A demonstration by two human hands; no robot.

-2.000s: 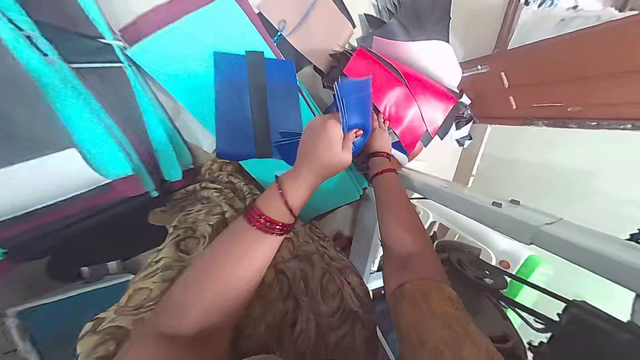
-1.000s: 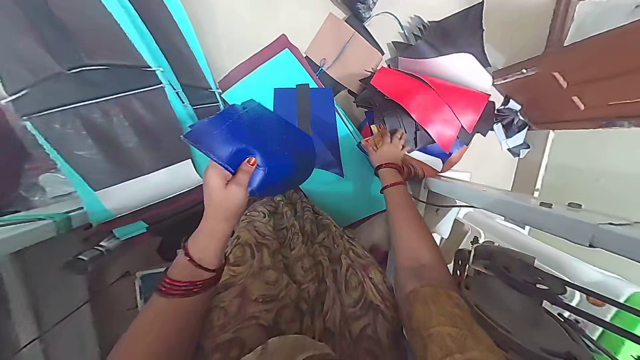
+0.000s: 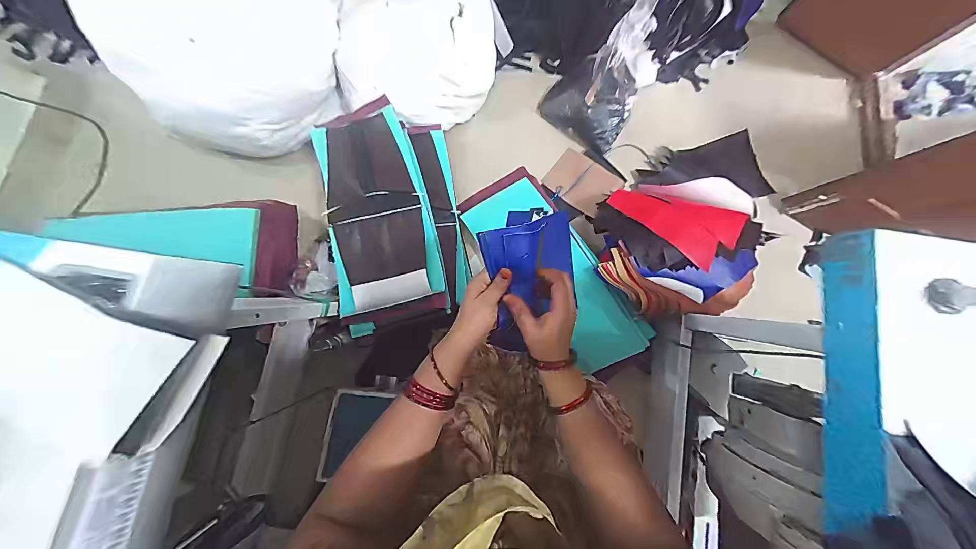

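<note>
Both hands meet at a bundle of blue sheet pieces (image 3: pixel 522 248) in front of my lap. My left hand (image 3: pixel 482 309) grips its lower left edge, the thumb on top. My right hand (image 3: pixel 547 316) holds the lower right part, thumb and fingers bent around it. Beneath and beyond the bundle lies a stack of turquoise sheets (image 3: pixel 610 328), with maroon ones at its edge. A blue piece with a dark strip shows just behind the bundle. Parts of the fingers are hidden by the blue pieces.
Tied bundles of black and turquoise panels (image 3: pixel 381 206) lie to the left. At the right is a pile of cut pieces, a red piece (image 3: pixel 679 221) on top. White sacks (image 3: pixel 213 69) stand beyond. Metal frame bars (image 3: pixel 671 381) flank my lap, and a long turquoise stack (image 3: pixel 160 236) is farther left.
My right hand has left the pile of cut pieces and come to the blue pieces beside my left hand. The view has shifted widely and shows more floor.
</note>
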